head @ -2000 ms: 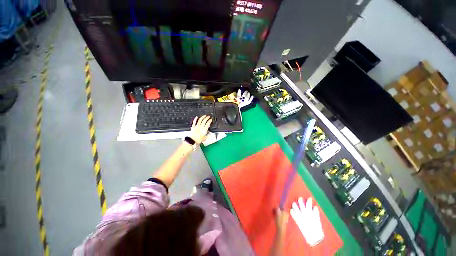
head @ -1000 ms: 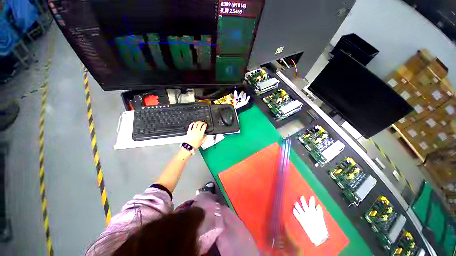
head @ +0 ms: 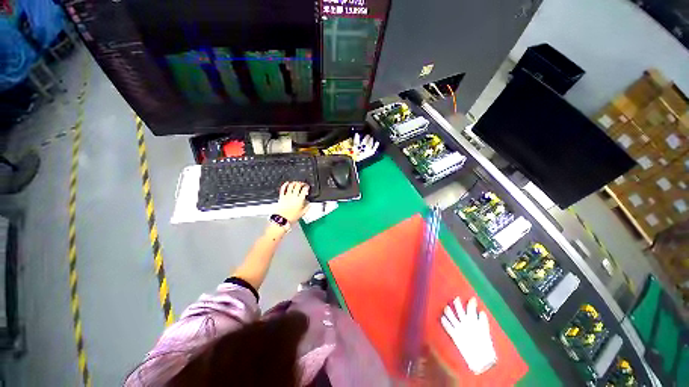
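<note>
My left hand (head: 293,199) rests bare, palm down, with its fingers on the lower right keys of the black keyboard (head: 253,181). My right hand (head: 429,370) is blurred at the bottom edge, at the lower end of a long see-through purple-blue strip (head: 421,287), which it holds; its fingers cannot be made out. The strip slants over the red mat (head: 378,264). The large monitor (head: 242,83) shows green board images and blue crosshair lines.
A white glove (head: 470,334) lies on the red mat, right of the strip. A mouse (head: 340,176) is beside the keyboard. Green boards (head: 495,221) stand in a row on the conveyor at right. A dark second monitor (head: 555,140) is beyond it.
The strip has swung left from over the conveyor edge and now lies more upright in view. My left hand has shifted slightly left and down on the keyboard. The monitor picture has changed.
</note>
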